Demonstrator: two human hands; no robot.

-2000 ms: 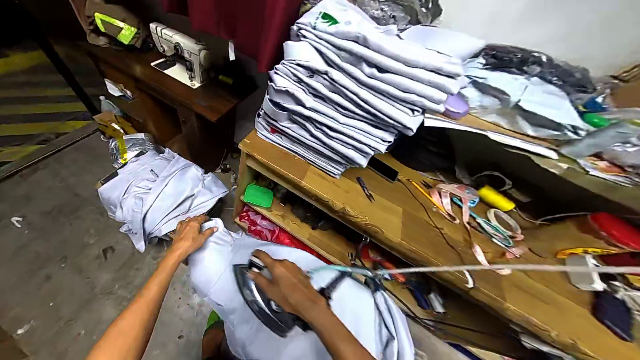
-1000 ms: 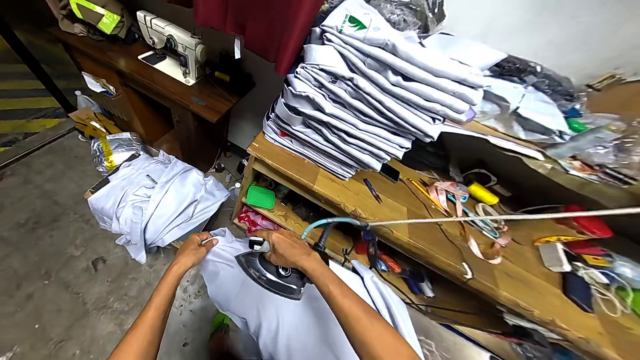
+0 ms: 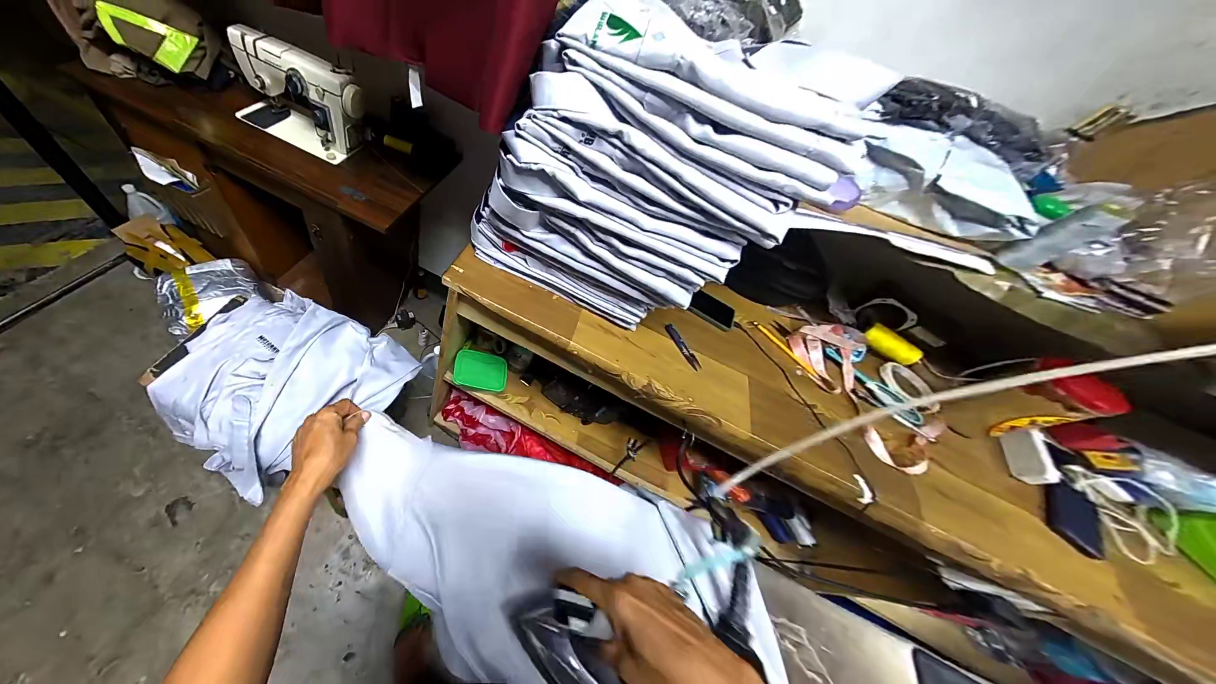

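White cloth [image 3: 494,503], a garment by its look, is spread out below me. My left hand [image 3: 326,442] grips its far left end between thumb and fingers. Around the handle of a clothes iron [image 3: 560,636] my right hand [image 3: 655,627] is closed; the iron lies on the cloth near the bottom edge of the view, blurred and partly cut off. A pale cord [image 3: 950,391] runs from the iron's side toward the right. Just beyond my left hand is a heap of white garments [image 3: 275,366].
A tall stack of folded white garments [image 3: 627,180] stands on the wooden shelf unit [image 3: 665,366], with a pen [image 3: 682,347], scissors [image 3: 888,394] and a yellow thread spool [image 3: 893,345]. At the back left, a sewing machine [image 3: 299,90] sits on a dark wooden table [image 3: 351,195].
The iron, in my right hand, has moved down the cloth toward me, away from my left hand. My left hand still holds the cloth's far end.
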